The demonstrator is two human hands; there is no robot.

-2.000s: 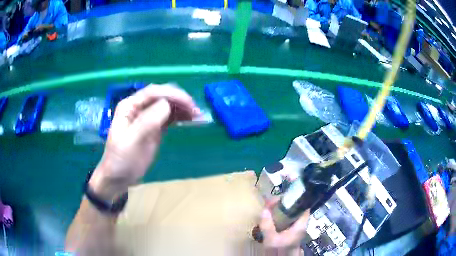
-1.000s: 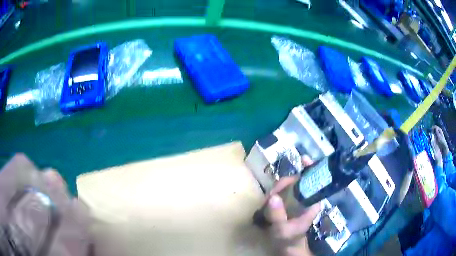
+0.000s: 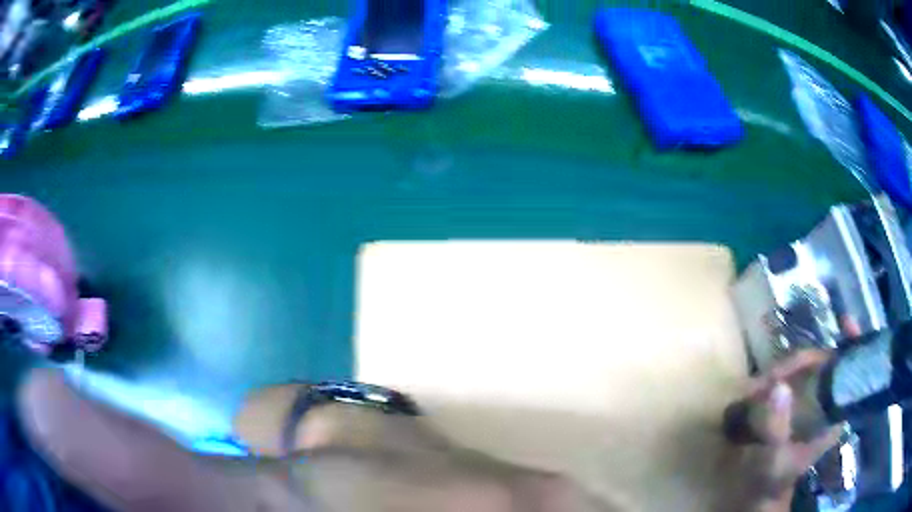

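Note:
My right hand (image 3: 785,425) is at the lower right, with its fingers around the tan grip of the black electric screwdriver (image 3: 865,375), beside the screw feeder (image 3: 815,285). The screwdriver is cut off by the right edge. My left hand (image 3: 490,485) is blurred at the bottom edge, below a dark wristband, over the near part of the tan cardboard sheet (image 3: 540,320). Its fingers are cut off or too blurred to show whether it holds anything. No device lies on the visible part of the sheet.
A blue device lies face down (image 3: 670,80) beyond the sheet. Another lies screen up (image 3: 390,85) on clear plastic (image 3: 305,75). More blue devices (image 3: 160,65) lie at the far left and one (image 3: 888,145) at the right edge. A pink fan (image 3: 35,250) stands at the left.
The view has turned left and down, so the pink fan shows and the sheet appears farther right. My left hand has moved from the left to the bottom middle. My right hand still grips the screwdriver.

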